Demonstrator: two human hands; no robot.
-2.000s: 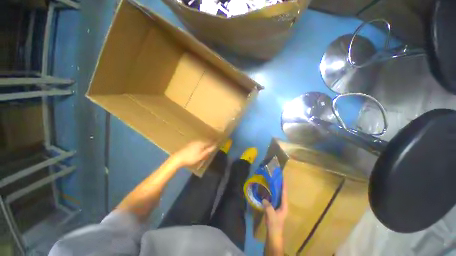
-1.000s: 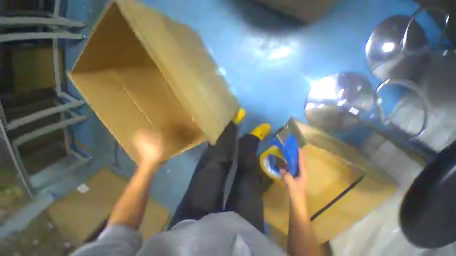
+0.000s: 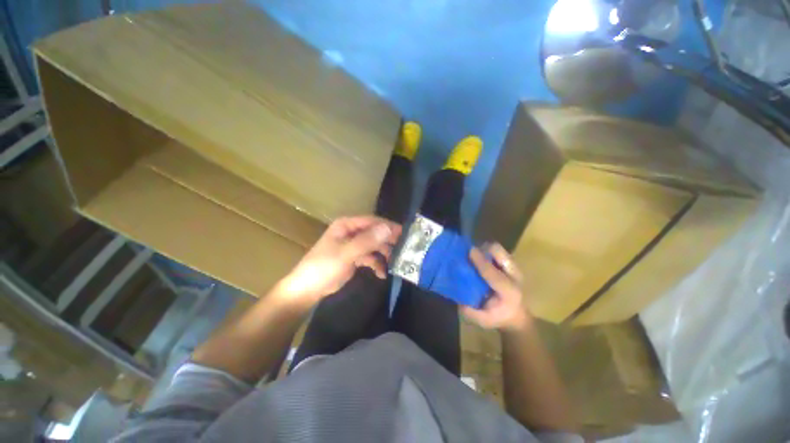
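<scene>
My right hand (image 3: 504,290) is closed around the blue body of the tape dispenser (image 3: 455,266), held in front of my thighs. Its metallic cutting end points left. My left hand (image 3: 342,255) is at that end with fingers curled close together; whether they pinch the tape cannot be seen. The tape roll is hidden. A large brown carton (image 3: 234,104) lies on its side at the left, its opening towards the left and lower left. The left forearm and hand are beside its lower right edge.
A closed brown carton (image 3: 598,234) with a dark seam stands at the right, beside a shiny round stool base (image 3: 598,52). Clear plastic sheeting (image 3: 736,320) lies at far right. Yellow shoes (image 3: 465,154) stand on the blue floor (image 3: 450,52). Grey metal frames (image 3: 113,268) are at left.
The large carton has turned, showing more of its outer side. My left hand has left its inner panel and moved right to the dispenser. The dispenser has turned, and its yellow roll no longer shows.
</scene>
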